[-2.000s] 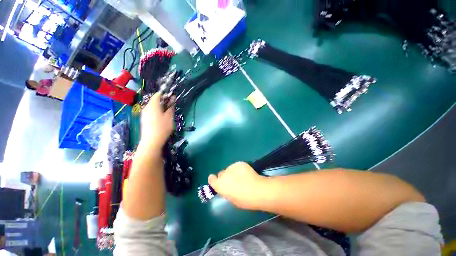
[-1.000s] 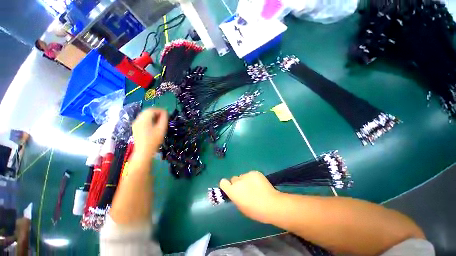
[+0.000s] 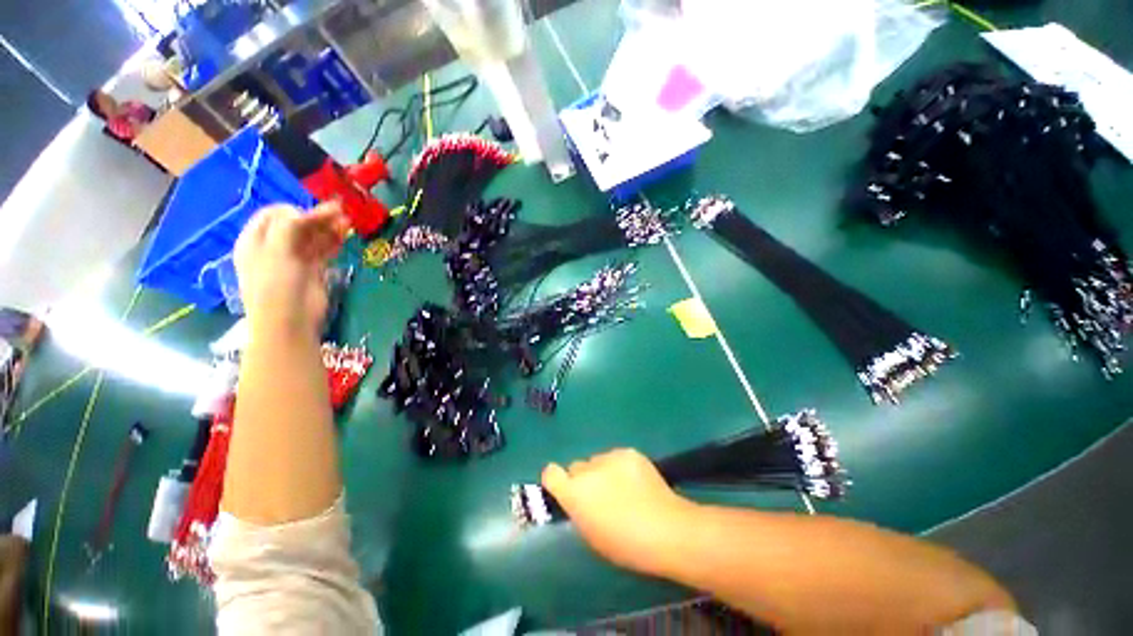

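Note:
My right hand (image 3: 618,499) is closed around a bundle of black wires (image 3: 733,465) at the front, silvery tips showing at both ends. My left hand (image 3: 288,263) is raised at the left, over the clear plastic bag beside the blue bin; its fingers are blurred and I cannot tell whether it holds anything. A heap of black connector housings (image 3: 441,383) lies between my hands. Part-assembled harnesses (image 3: 572,304) trail to the right from it. Another black wire bundle (image 3: 801,288) lies slantwise on the green mat.
Red wire bundles (image 3: 214,478) lie at left, partly behind my left forearm. A blue bin (image 3: 209,226) and a red tool (image 3: 353,194) are back left. A small blue tray (image 3: 652,177) is back centre. A yellow note (image 3: 693,318) and a large black wire pile (image 3: 994,180) are right.
My left hand has moved from the back of the harness pile, past the housing heap, to the left beside the blue bin. My right hand still grips the bundle. The view has shifted.

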